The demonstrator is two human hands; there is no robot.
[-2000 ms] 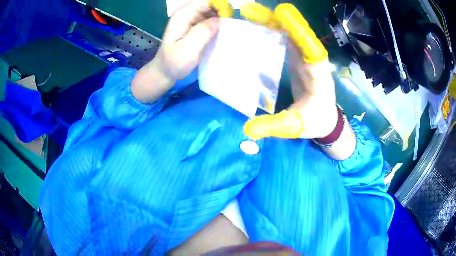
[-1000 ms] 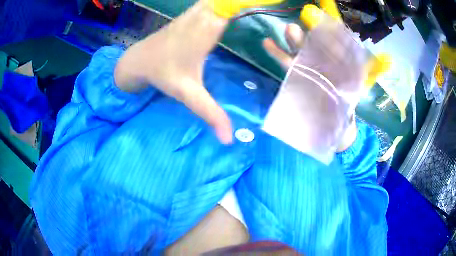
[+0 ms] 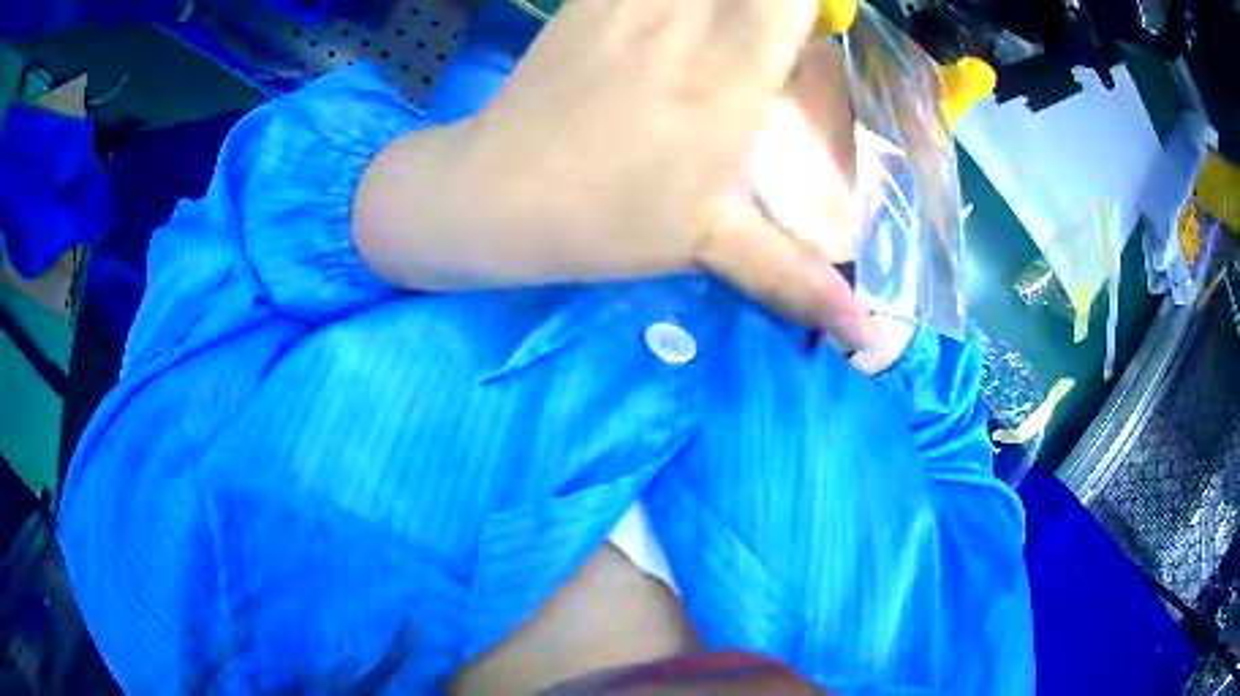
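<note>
A clear, glary plate point(image 3: 904, 231) is held upright at the upper right of my lap, with bright reflections on it. My right hand point(image 3: 968, 90) holds it from behind; a yellow finger cot shows at its right edge and the rest is mostly hidden. My left hand point(image 3: 612, 150) reaches across from the left, its bare thumb over the plate's lower left part. Its other fingertips are hidden or cut off by the top edge, so its grip cannot be told. Another yellow cot shows at the top edge.
A white sheet point(image 3: 1068, 163) lies on the green bench at the right, with tape strips point(image 3: 1040, 412) at the bench edge. A black housing point(image 3: 1034, 48) is partly visible at the upper right. A perforated metal rail point(image 3: 360, 41) is at the upper left, and blue cloth point(image 3: 52, 190) at the far left.
My left hand has moved right, from apart from the plate to over its left side. The plate has turned and moved slightly; it earlier looked whitish, now clearer with glare.
</note>
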